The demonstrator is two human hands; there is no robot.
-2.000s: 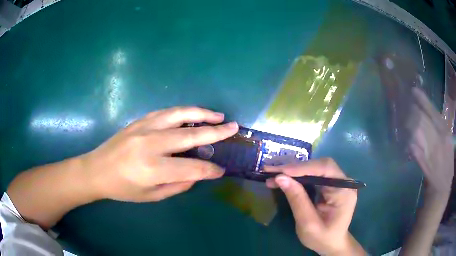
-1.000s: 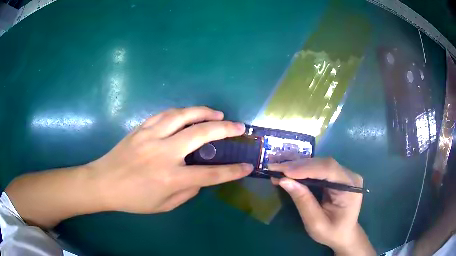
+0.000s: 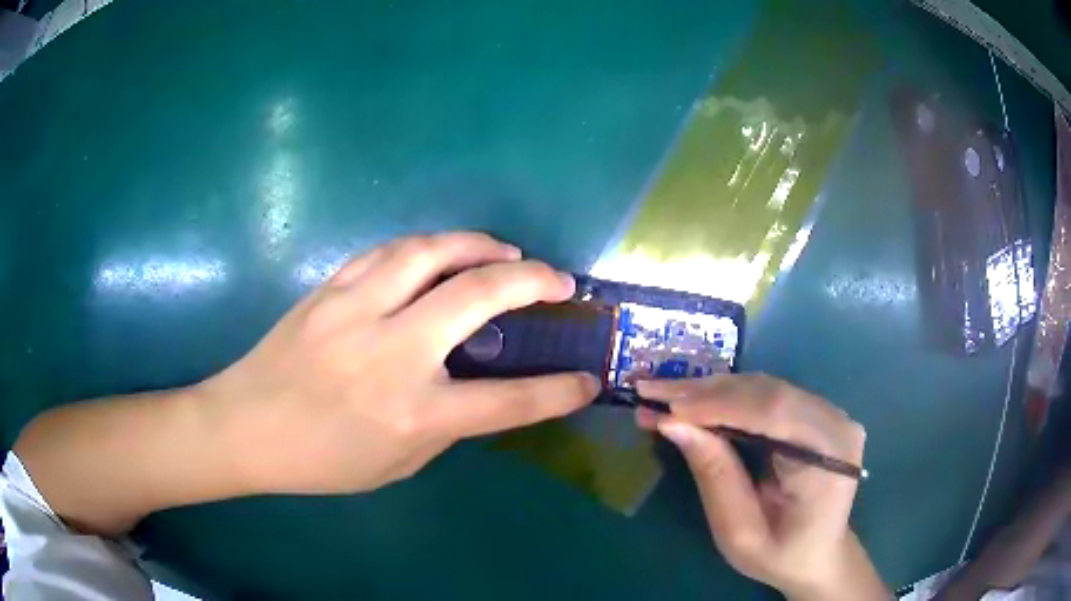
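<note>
A black phone housing (image 3: pixel 546 343) lies on the green surface, its ribbed end to the left with a pale round disc (image 3: pixel 484 343). A circuit board (image 3: pixel 675 340) with blue patches shows at its right end. My left hand (image 3: pixel 364 352) holds the housing, fingers along its upper and lower edges. My right hand (image 3: pixel 769 470) grips dark tweezers (image 3: pixel 799 452) like a pen. Their tips are at the housing's lower edge, by the board's lower left corner; they are too small to tell if they hold anything.
A yellow-green tape sheet (image 3: pixel 740 176) runs from the upper right under the housing and shows again below it. Black phone units (image 3: pixel 969 235) lie at the right. An orange-amber strip (image 3: pixel 1055 258) is at the far right. Another person's blurred arm (image 3: pixel 1022 546) shows at lower right.
The other person's hand at the right has withdrawn, uncovering the phone units. The housing has shifted slightly up and right. The tweezers' back end has tilted lower, and more of the board shows.
</note>
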